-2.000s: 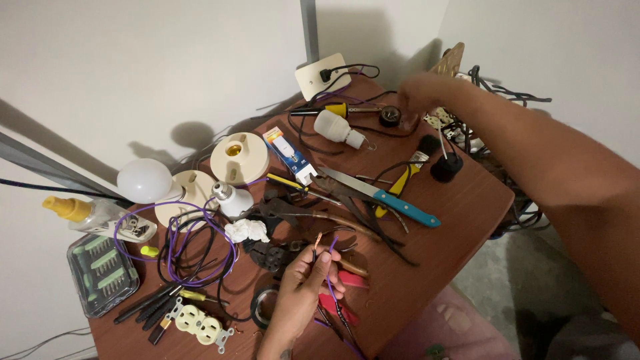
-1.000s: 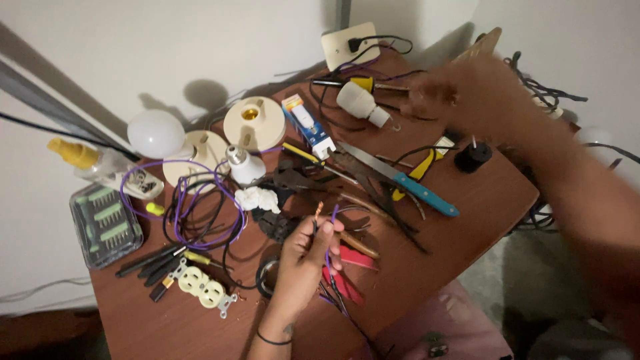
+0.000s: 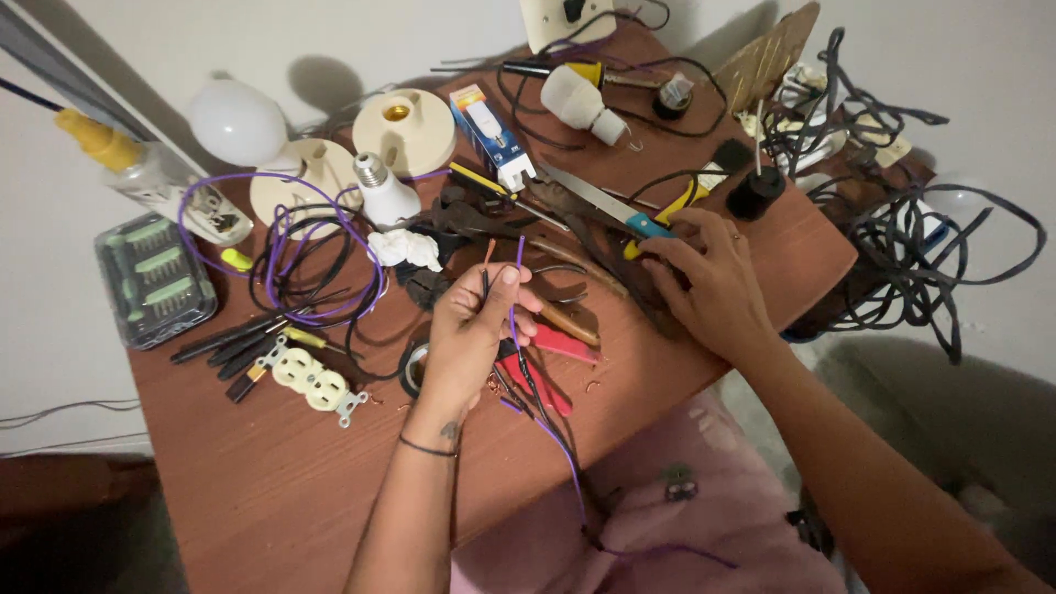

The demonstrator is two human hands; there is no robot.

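My left hand (image 3: 478, 330) pinches two electrical wires: a black one with a bared copper end (image 3: 488, 254) and a purple one (image 3: 520, 260) standing up beside it. Below the hand they run down, twisted, past red-handled pliers (image 3: 549, 375) towards my lap. My right hand (image 3: 701, 289) reaches over the right part of the table, fingertips at the teal handle of a knife (image 3: 648, 226) and a yellow cutter (image 3: 686, 198). Whether it grips either one cannot be told. Older pliers with brown handles (image 3: 569, 322) lie between the hands.
Bulb sockets (image 3: 412, 148), light bulbs (image 3: 235, 124), a boxed bulb (image 3: 492, 132), coiled wires (image 3: 289, 289), an outlet receptacle (image 3: 312, 378), a green tool case (image 3: 157, 280) and a spray bottle (image 3: 177, 194) crowd the left and back. A soldering iron (image 3: 582, 74) lies behind; tangled black cable (image 3: 907, 256) is at the right.
My right hand has come down from the back right, near the soldering iron, to the knife handle and yellow cutter. My left hand still holds the wires.
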